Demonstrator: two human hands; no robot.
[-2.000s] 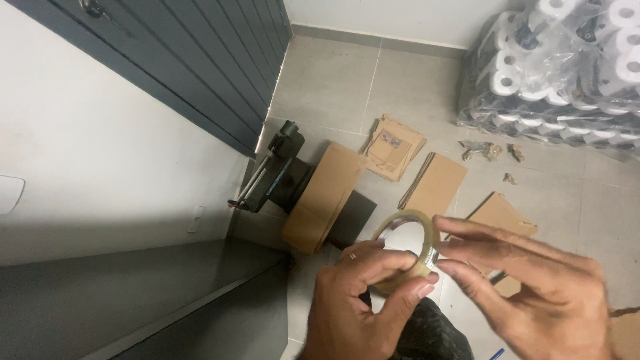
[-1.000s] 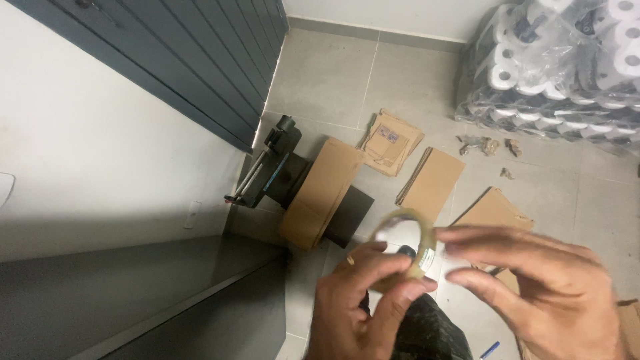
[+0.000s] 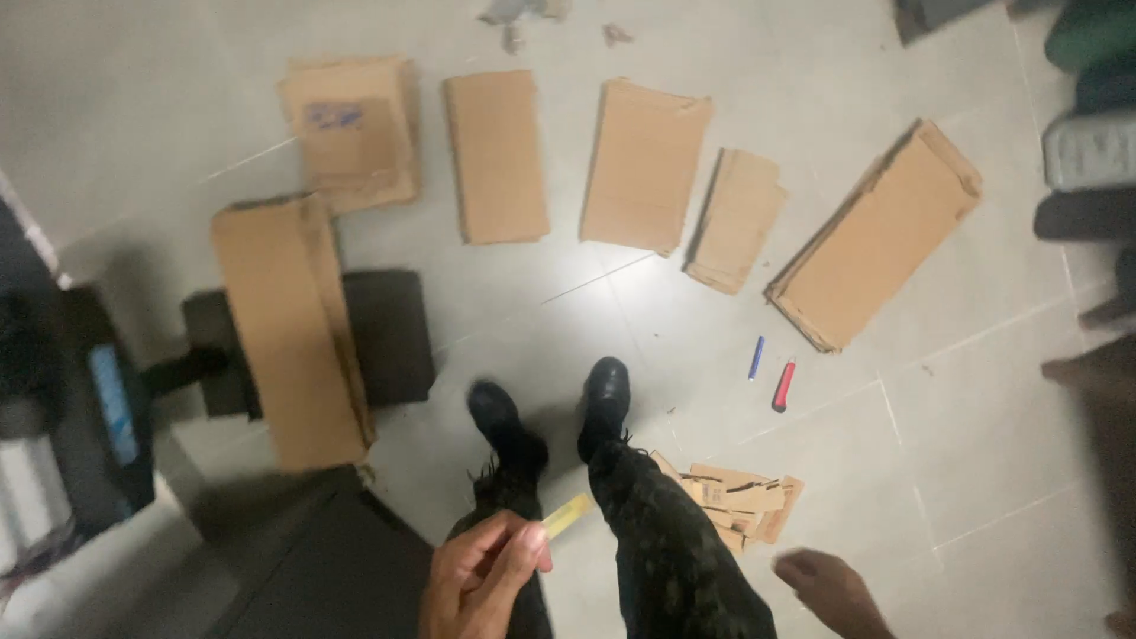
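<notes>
My left hand (image 3: pixel 488 568) pinches a roll of clear packing tape (image 3: pixel 565 516), seen edge-on, above my legs. Off to the lower right is my right hand (image 3: pixel 830 590), apart from the tape and blurred; whether its fingers are closed cannot be told. Just above that hand, small cardboard scraps (image 3: pixel 745 501) lie on the floor beside my leg. Farther up lie a red-handled cutter (image 3: pixel 784 386) and a blue pen (image 3: pixel 756 358).
Several stacks of flattened cardboard (image 3: pixel 497 158) form an arc on the tiled floor. At left, a long cardboard stack (image 3: pixel 288 333) rests across a dark piece of equipment (image 3: pixel 390 337). My black boots (image 3: pixel 608 390) stand between. Dark objects (image 3: pixel 1087 213) line the right edge.
The view has swung down to the floor and my feet. My right hand, earlier at the tape roll, is now away from it. The roll stays in my left hand.
</notes>
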